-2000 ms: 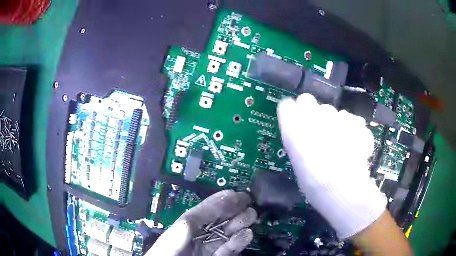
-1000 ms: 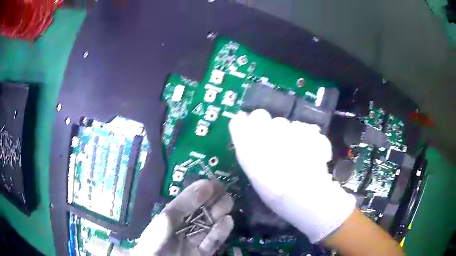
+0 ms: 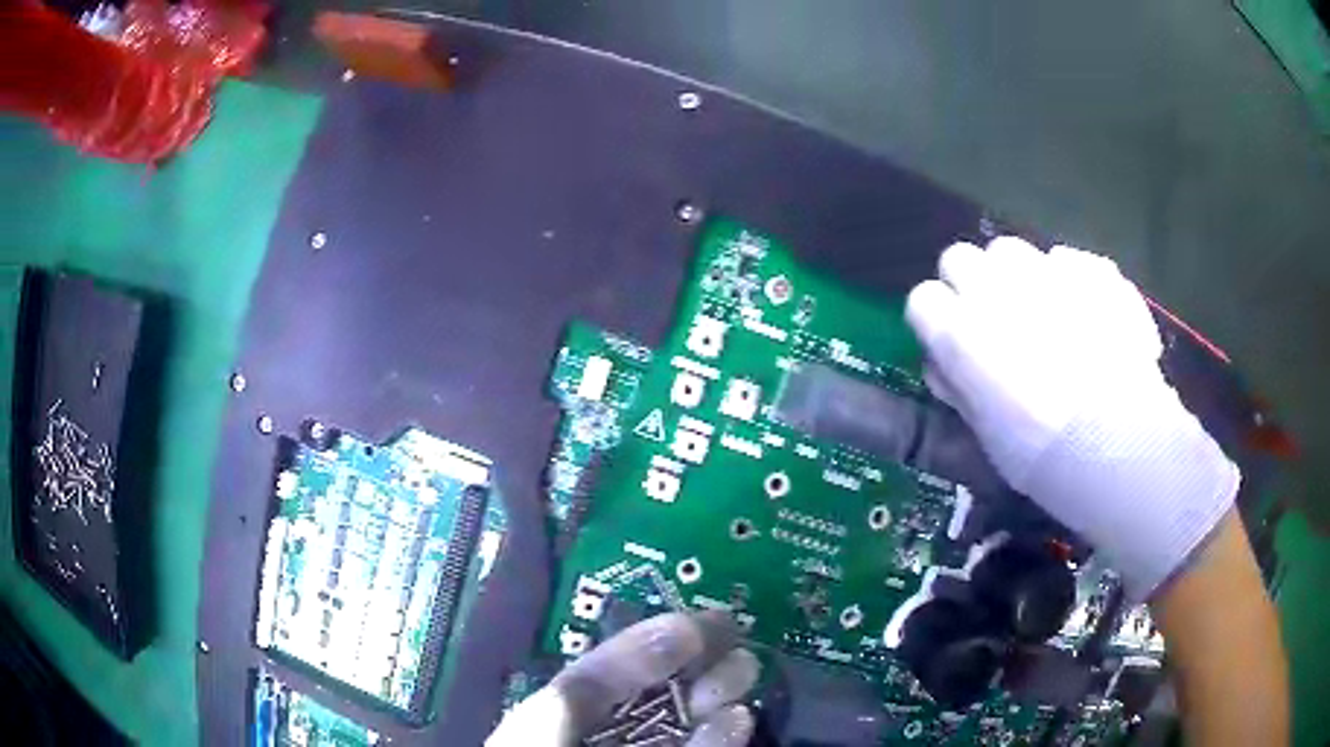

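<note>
My left hand (image 3: 630, 689), in a white glove, is at the bottom of the view, cut off by the edge. Its curled fingers cradle several loose silver screws (image 3: 642, 721) over the lower part of the main board. My right hand (image 3: 1062, 382), also white-gloved, is curled above the main board's upper right edge. Its fingertips are hidden, so I cannot tell if it holds anything. The green main power board (image 3: 795, 562) lies in the black fixture plate (image 3: 438, 263). The small control board (image 3: 372, 569) with a long black connector sits in a cutout at the left.
A black screw tray (image 3: 124, 394) with loose silver screws lies on the green mat (image 3: 204, 234) at the left. A red bundle (image 3: 146, 88) is at the top left. An orange-brown block (image 3: 382, 48) is at the plate's top edge. Black round capacitors (image 3: 955, 642) stand at the lower right.
The camera view has shifted, so the boards appear lower and further right. My right hand has moved from over the board's middle to its upper right edge. My left hand still holds screws.
</note>
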